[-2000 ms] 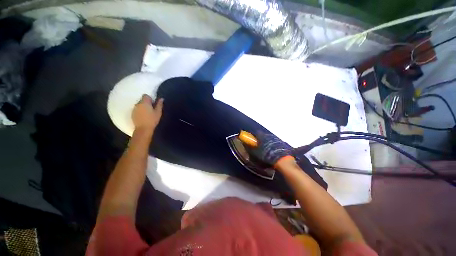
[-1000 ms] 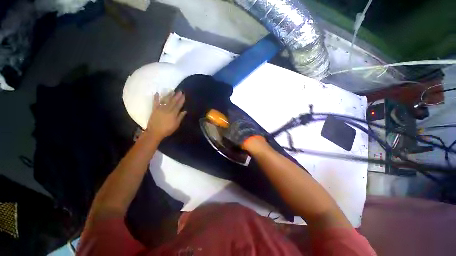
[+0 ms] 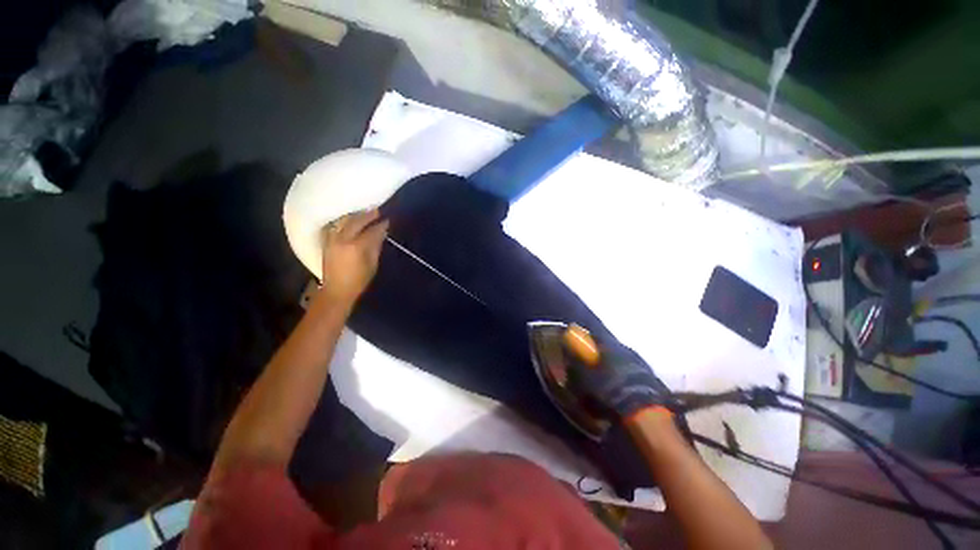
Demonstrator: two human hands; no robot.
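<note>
The dark garment (image 3: 451, 279) lies stretched over the padded board, whose off-white rounded end (image 3: 333, 193) shows at the left. A thin pale line runs along the cloth from my left hand toward the iron. My bare left hand (image 3: 352, 256) is at the garment's edge by the rounded end, fingers bent together on the cloth; the fingertips are partly hidden. My gloved right hand (image 3: 618, 378) is closed on the orange handle of the steam iron (image 3: 561, 376), which rests on the garment's narrower right part.
A phone-like dark rectangle (image 3: 739, 306) lies on the white table (image 3: 656, 236). Black hoses (image 3: 849, 424) run right from the iron. A blue bar (image 3: 548, 148) and foil duct (image 3: 645, 86) are behind. A dark cloth heap (image 3: 183, 312) is at the left.
The iron has moved down and right along the garment, after moving up-left earlier. My left hand has gone from spread flat to fingers drawn together at the cloth edge. The pale line is uncovered.
</note>
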